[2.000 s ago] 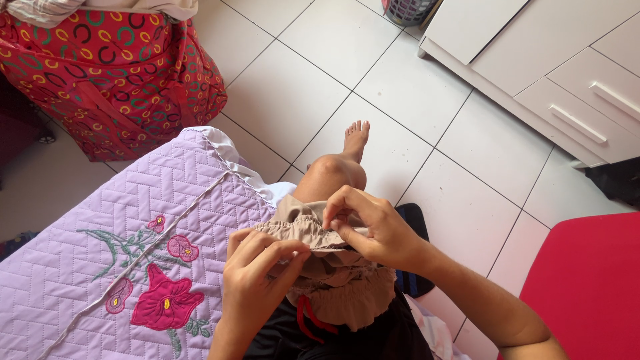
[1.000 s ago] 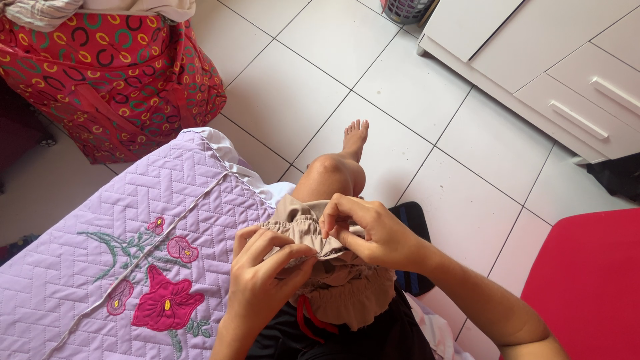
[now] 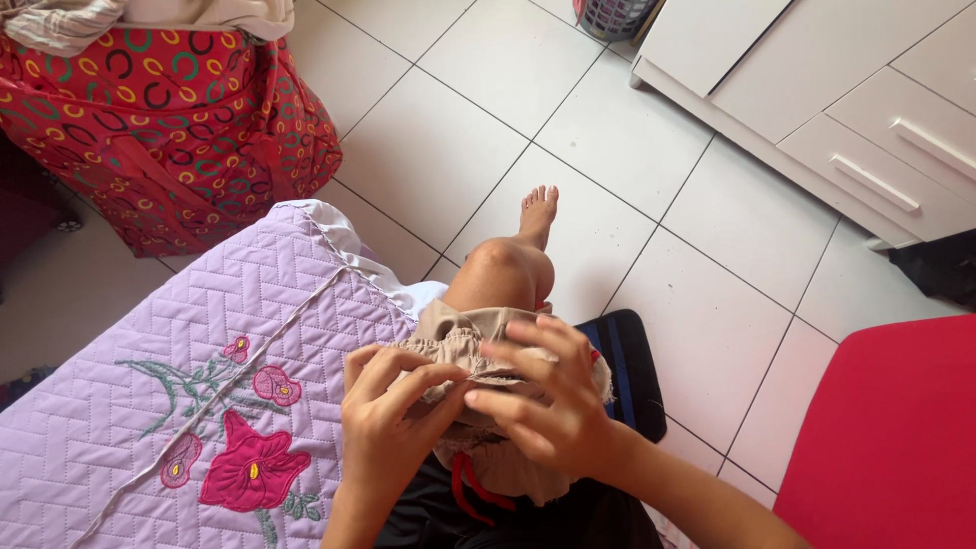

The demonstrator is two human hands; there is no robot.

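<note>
A beige gathered cloth piece [image 3: 518, 465] with ruffled, frayed edges and a red ribbon [image 3: 476, 492] lies bunched over my lap. My left hand [image 3: 400, 412] pinches its gathered edge between thumb and fingertips. Just right of that pinch, my right hand [image 3: 549, 389] is blurred, its fingers spread over the cloth; whether its thumb and forefinger touch the fabric or a thread is too small to tell. Both hands cover part of the gathers.
A lilac quilted cover [image 3: 305, 427] with appliqued flowers and a long cord [image 3: 217, 396] lies at left. Beyond are a red patterned bag [image 3: 175, 145], a white drawer cabinet [image 3: 808, 130] and a plastic basket [image 3: 610, 17]. A red seat [image 3: 892, 427] stands right, a dark blue-striped mat [image 3: 629, 374] nearer.
My right hand's fingers have spread from their earlier pinched pose at the gathers. My left hand still holds the cloth's edge in nearly the same place.
</note>
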